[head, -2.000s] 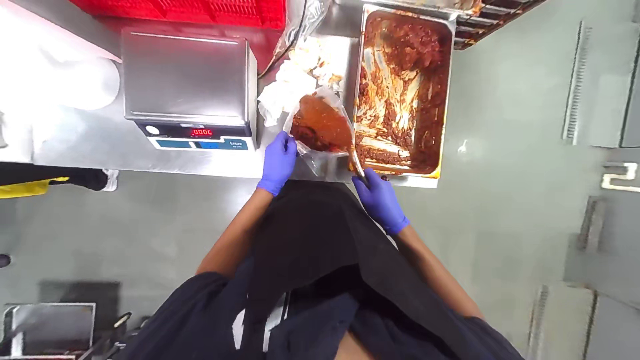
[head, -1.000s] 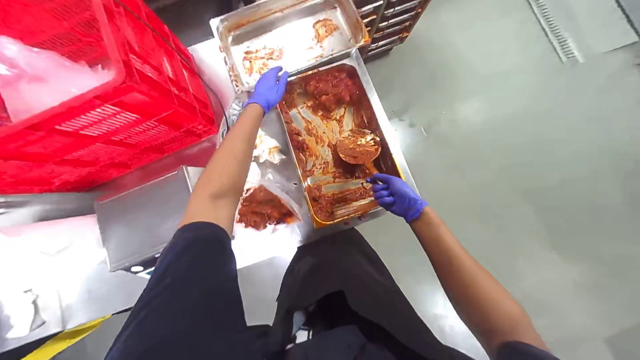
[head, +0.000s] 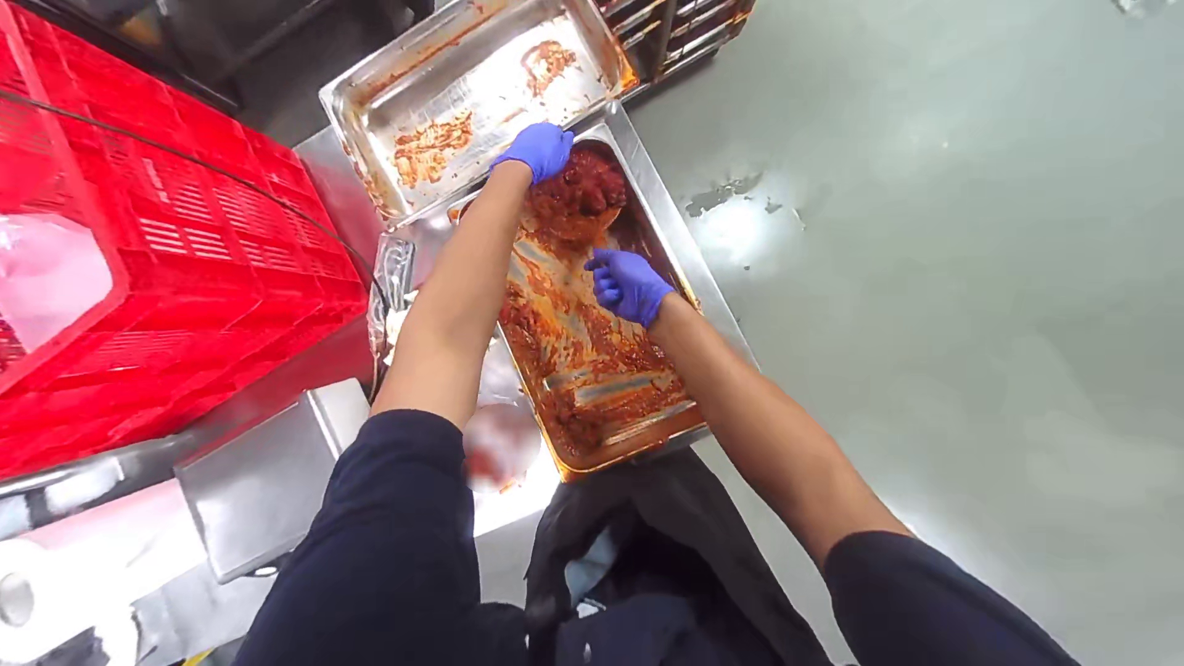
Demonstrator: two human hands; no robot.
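My left hand (head: 539, 151), in a blue glove, grips the rim where a nearly bare steel pan (head: 481, 92) meets the far end of a second steel pan (head: 592, 370). That second pan holds sauce-coated meat (head: 585, 185), piled at its far end, with red-brown sauce smeared over its bottom. My right hand (head: 631, 285), also gloved, is closed around the handle of a round scoop (head: 578, 225), whose bowl lies against the meat. Left of the pan, a clear plastic bag with red food (head: 499, 449) lies on the steel table, blurred.
Red plastic crates (head: 213, 213) stand at the left, with a thin cable across them. A scale with a steel top (head: 264, 481) sits at the lower left. Crumpled clear plastic (head: 393, 268) lies beside the pan. A dark rack (head: 684, 32) stands beyond the pans.
My left hand has gone from the bag to the far pan's rim. My right hand has moved the scoop from mid-pan to the meat at the far end. The view has shifted forward.
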